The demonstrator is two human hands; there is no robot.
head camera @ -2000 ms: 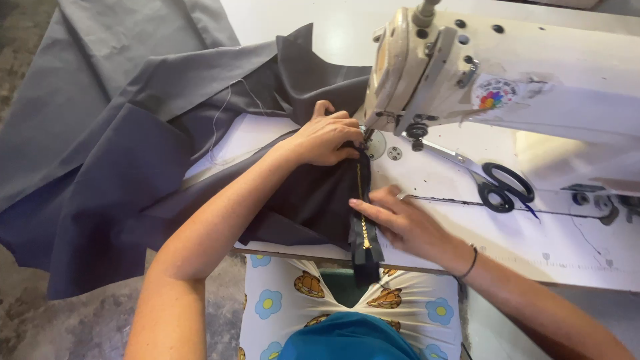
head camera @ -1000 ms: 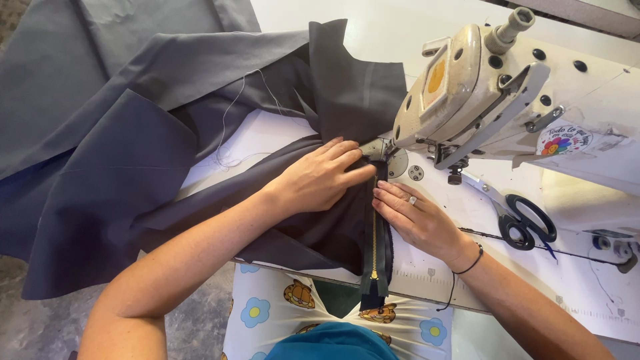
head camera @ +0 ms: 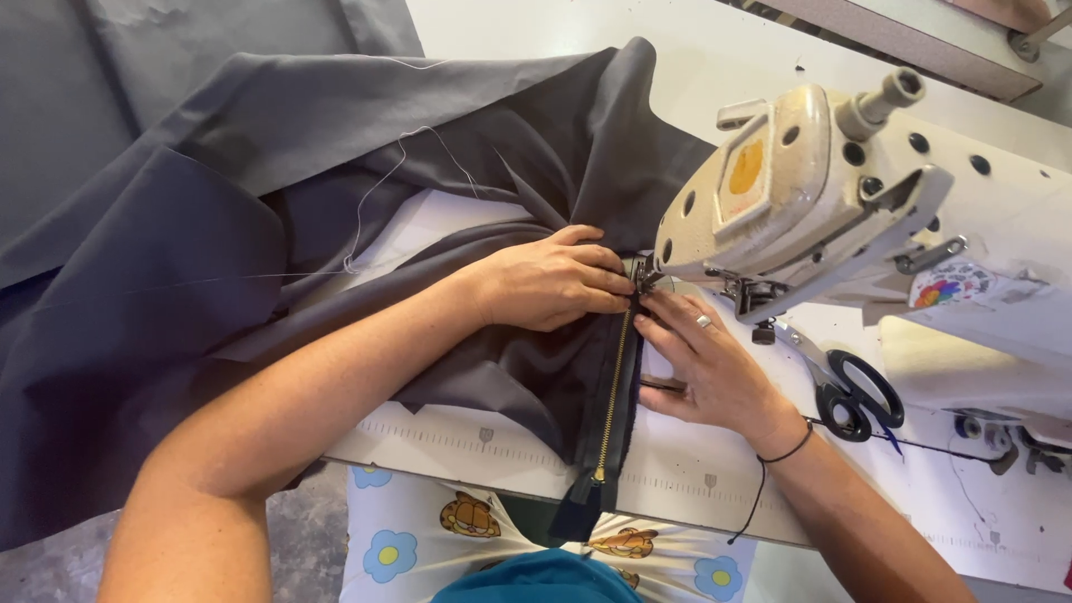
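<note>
In the head view, a black zipper with brass teeth lies along the edge of dark grey fabric, its upper end at the presser foot of a sewing machine. My left hand rests on the fabric left of the foot, fingertips at the zipper's upper part. My right hand, a ring on one finger, touches the zipper's right edge just below the foot. The brass slider is near the zipper's lower end, which hangs over the table edge. The needle point is hidden.
Black-handled scissors lie right of my right hand, under the machine arm. More grey fabric spreads left and hangs off the table, a loose white thread across it. Ruler markings run along the white table's front edge.
My right hand has moved up along the zipper from its lower part to near the presser foot. My left hand stays by the foot. The fabric behind the foot has folded differently. The view has shifted.
</note>
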